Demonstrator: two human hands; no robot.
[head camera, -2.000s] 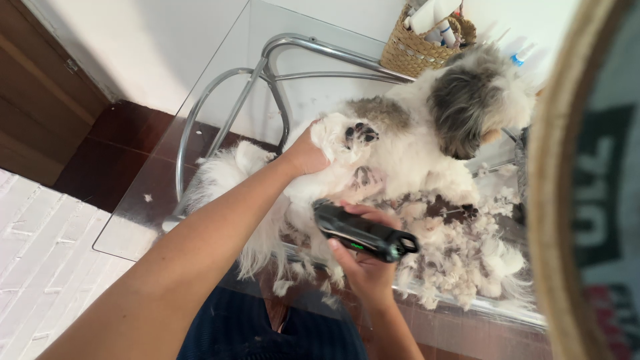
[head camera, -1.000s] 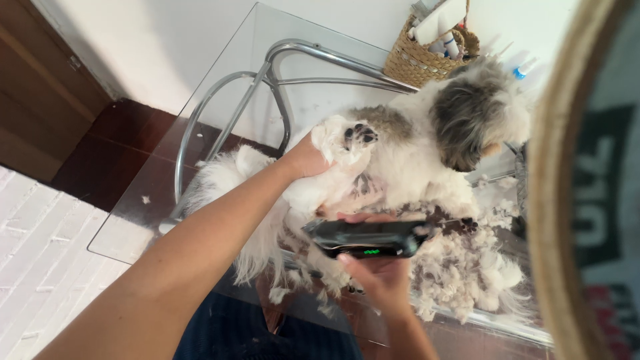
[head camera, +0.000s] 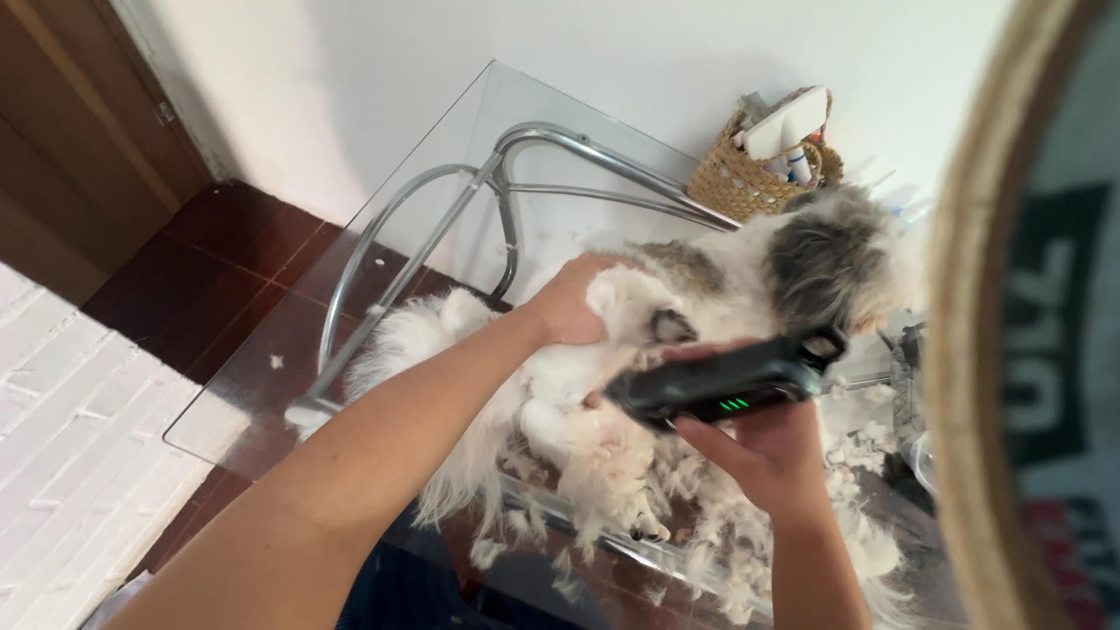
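A long-haired white and grey dog (head camera: 744, 254) lies on a glass-topped table (head camera: 254, 411), its head toward the right. My left hand (head camera: 582, 297) is closed around one of its legs, with the dark-padded paw (head camera: 672, 325) turned up beside my fingers. In my right hand (head camera: 761, 437) is a black cordless hair clipper (head camera: 726, 381) with green lights, its blurred head close to the dog's belly and inner leg. Whether the blade touches the coat cannot be told. Another hind paw (head camera: 649, 527) hangs near the table's front edge.
Clumps of cut fur (head camera: 726, 560) lie along the front of the table. A woven basket (head camera: 744, 179) with a comb and brushes stands by the wall. Chrome tubes (head camera: 420, 262) support the glass. A large round rim (head camera: 971, 262) blocks the right side, close to the camera.
The clipper has tilted, its rear end now higher than its head. Another hind leg now shows below it. My left hand still holds the leg.
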